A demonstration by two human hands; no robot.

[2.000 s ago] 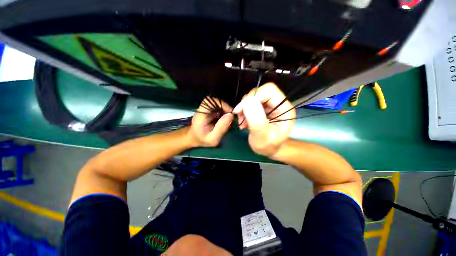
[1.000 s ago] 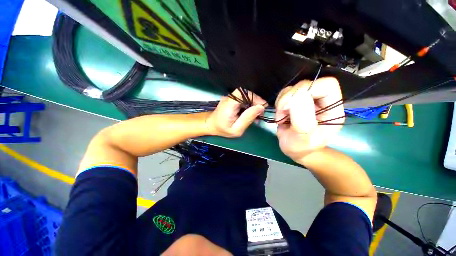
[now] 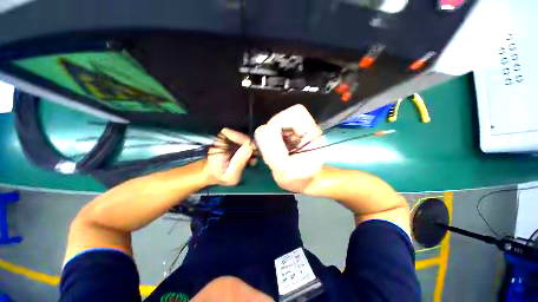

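Note:
My left hand [image 3: 227,158] is closed on the bundle of black wires [image 3: 171,154], which runs left to the cable coil [image 3: 36,138]. My right hand [image 3: 290,150] is beside it, its fingers closed on several black wires. Some of these stick out to the right with orange ferrules [image 3: 383,133] at their ends. Both hands are just below the black front of the crimping machine [image 3: 200,71], under the opening with silver crimping parts [image 3: 277,71]. A thin dark line runs down from the opening to my right hand; its end is not clear.
A green and yellow warning label [image 3: 103,81] is left on the machine. Yellow-handled cutters [image 3: 420,108] and a blue item [image 3: 367,117] lie right of it on the green bench [image 3: 439,159]. A white machine [image 3: 510,100] stands far right. Loose wire ends hang over the bench edge.
The view has shifted, so the machine front and hands appear differently in the picture. My hands remain close together below the opening, still holding wires. The right fingers look more curled than before.

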